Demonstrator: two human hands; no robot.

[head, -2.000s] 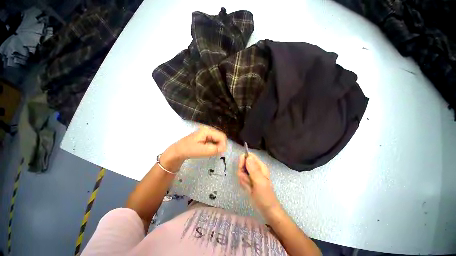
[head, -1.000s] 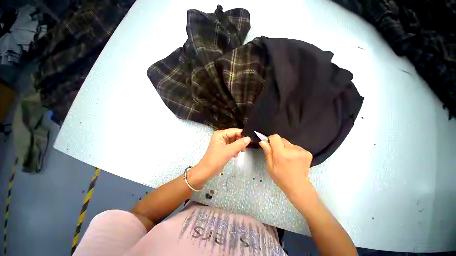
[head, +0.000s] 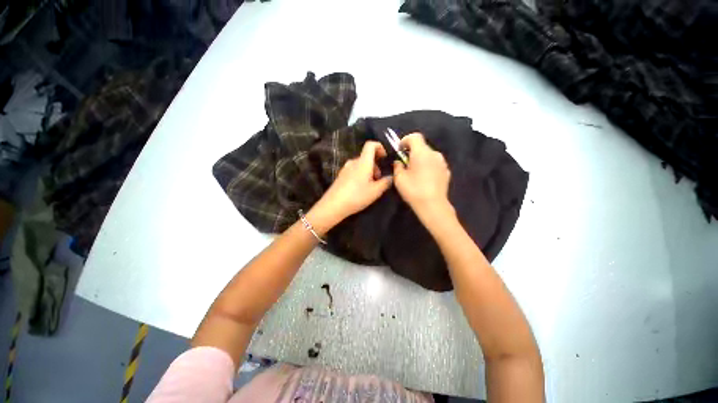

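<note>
The dark plaid garment (head: 307, 157) lies bunched on the table, its plaid part to the left and its plain black lining (head: 480, 189) to the right. My left hand (head: 362, 183) pinches the garment's cloth where the plaid meets the lining. My right hand (head: 423, 175) holds small thread snips (head: 395, 142), with pale blades pointing up and left over the lining and a yellow-green part at the fingers. The blades look parted. No thread can be made out between my fingers.
The pale table (head: 181, 236) has a curved edge. Dark scraps (head: 315, 350) lie near my body. A large dark plaid heap (head: 598, 86) is at the far right. Other garments (head: 118, 142) and an olive cloth (head: 39, 268) are beyond the left edge.
Both hands have moved up from the garment's near edge onto its middle, still with the snips in my right hand. The view has shifted, showing more of the far right heap.
</note>
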